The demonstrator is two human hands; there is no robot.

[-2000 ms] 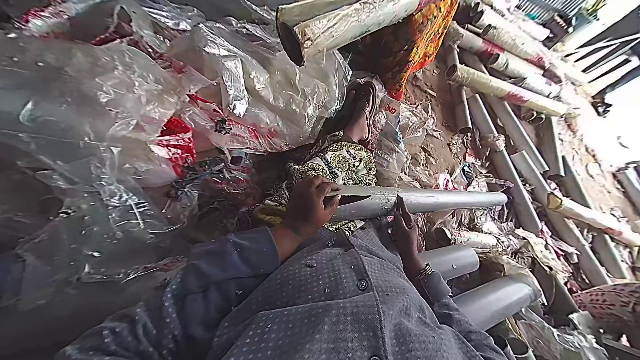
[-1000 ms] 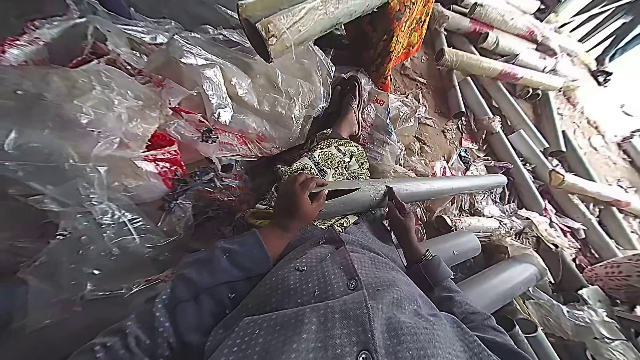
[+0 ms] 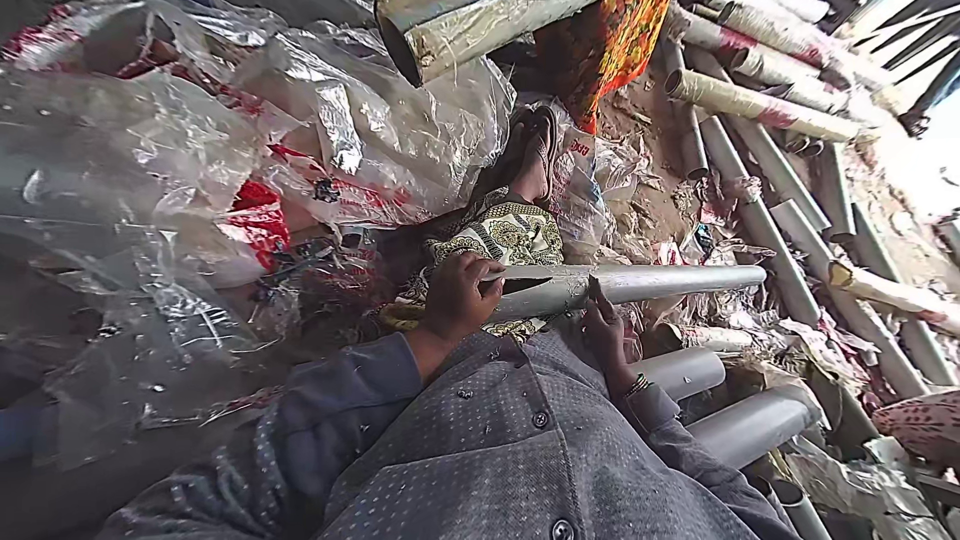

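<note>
A long grey tube (image 3: 660,285) lies crosswise over my lap, on a yellow and black patterned cloth (image 3: 517,232). My left hand (image 3: 459,295) grips its left end, with fingers curled at the edge of a dark, pointed slit in the wall. At the tube's near side, right of the slit, my right hand (image 3: 604,322) has its fingertips raised against the wall; the thumb is partly hidden. A ragged line crosses the tube's surface just above those fingertips. Bangles circle the right wrist.
Crumpled clear plastic sheeting (image 3: 135,165) with red patches covers the left side. Larger tubes (image 3: 480,37) jut in at the top, beside an orange cloth (image 3: 630,45). Grey and beige tubes (image 3: 765,217) lie on the ground at right. Two thick grey tubes (image 3: 757,424) lie by my right forearm.
</note>
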